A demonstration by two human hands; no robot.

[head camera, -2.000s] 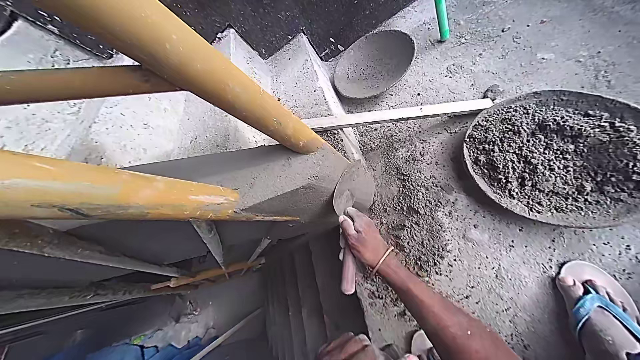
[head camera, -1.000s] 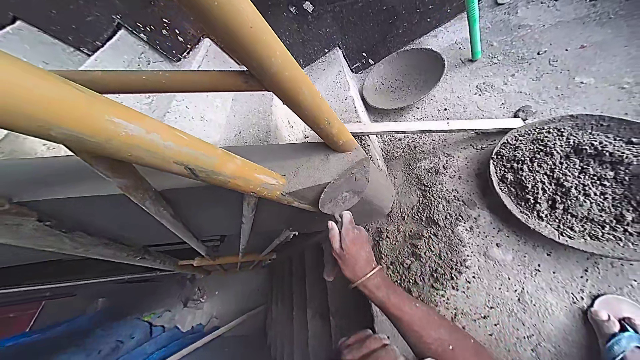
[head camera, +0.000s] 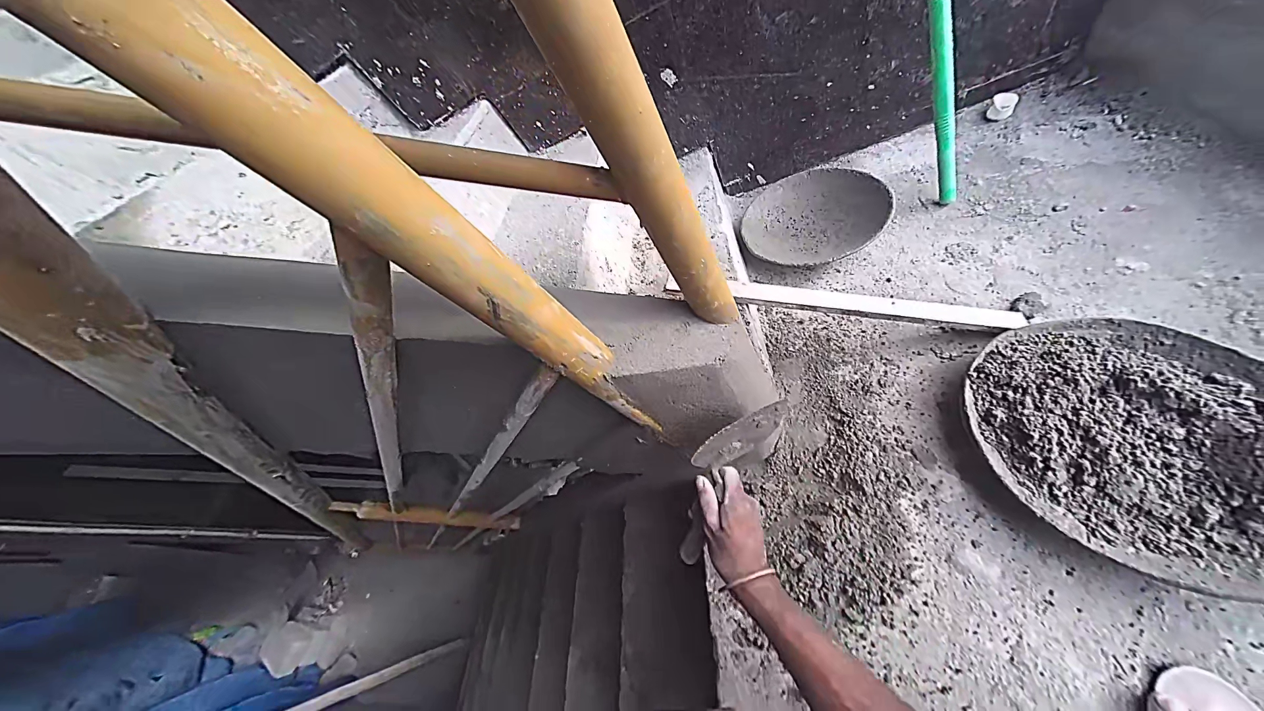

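Note:
My right hand (head camera: 733, 528), with a band at its wrist, is closed around the handle of a trowel (head camera: 746, 434). The trowel's metal blade lies against the rounded end of a grey mortar-covered curb (head camera: 706, 380), just below the foot of a yellow railing post (head camera: 632, 148). Part of the handle shows left of my fingers. Loose mortar (head camera: 849, 474) is spread over the floor to the right of the blade. Out of view is my left hand.
A wide pan of mortar (head camera: 1126, 454) stands at right, an empty shallow pan (head camera: 820, 222) behind. A pale straight bar (head camera: 879, 304) lies on the floor near a green pole (head camera: 943, 109). Yellow railing pipes (head camera: 395, 227) cross the left. Stairs (head camera: 592, 602) descend at the bottom.
My left hand, at the bottom edge earlier, has left the view. My right hand still holds the trowel at the curb's end, its blade now lower on the rounded end. The view has shifted.

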